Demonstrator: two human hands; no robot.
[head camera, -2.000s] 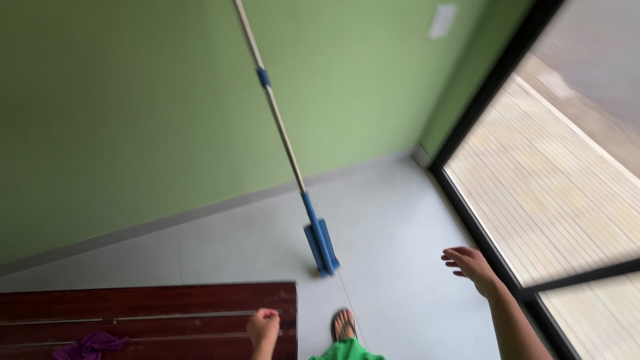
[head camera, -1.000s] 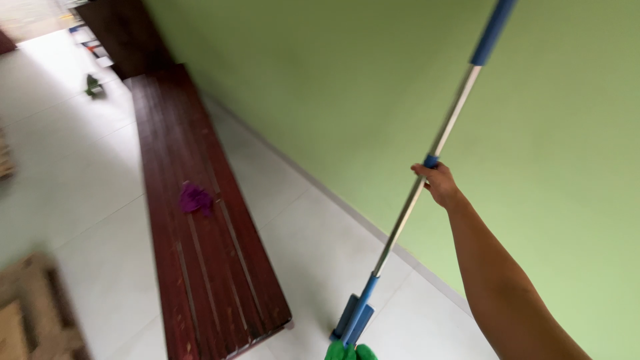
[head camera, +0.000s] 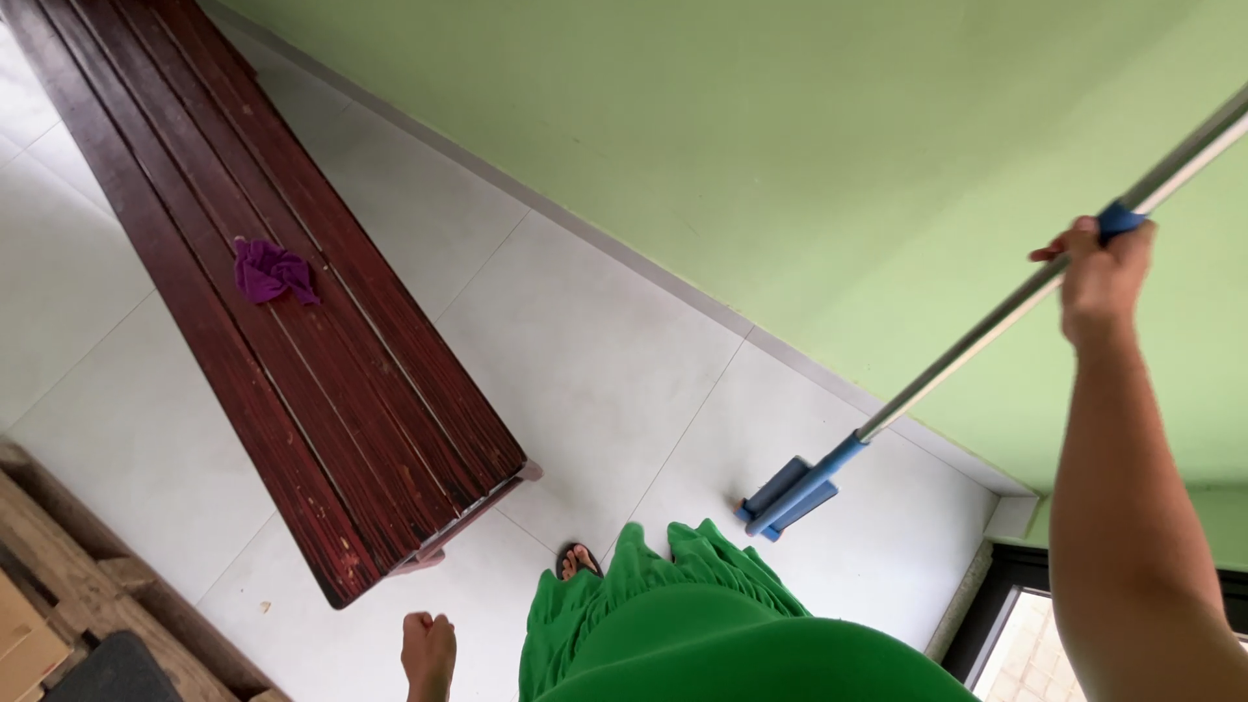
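Note:
My right hand (head camera: 1104, 278) grips the metal pole of a mop (head camera: 960, 353) just below its blue collar. The mop's blue head (head camera: 792, 495) rests on the tiled floor close to the green wall. Low in the view, my left hand (head camera: 428, 645) is loosely curled, just off the near end of a dark red slatted wooden bench (head camera: 361, 429); nothing shows in it. A crumpled purple cloth (head camera: 274, 272) lies on the bench slats.
A green wall (head camera: 741, 127) with a grey skirting runs along the right. At the lower left stands a wooden pallet (head camera: 127, 595) with a cardboard box (head camera: 24, 634) on it. A dark door or window frame (head camera: 1009, 575) is at the lower right.
Two seconds ago my right hand was off the mop, which leaned at the wall; one second ago it held the pole, as now. The view has swung widely toward the bench.

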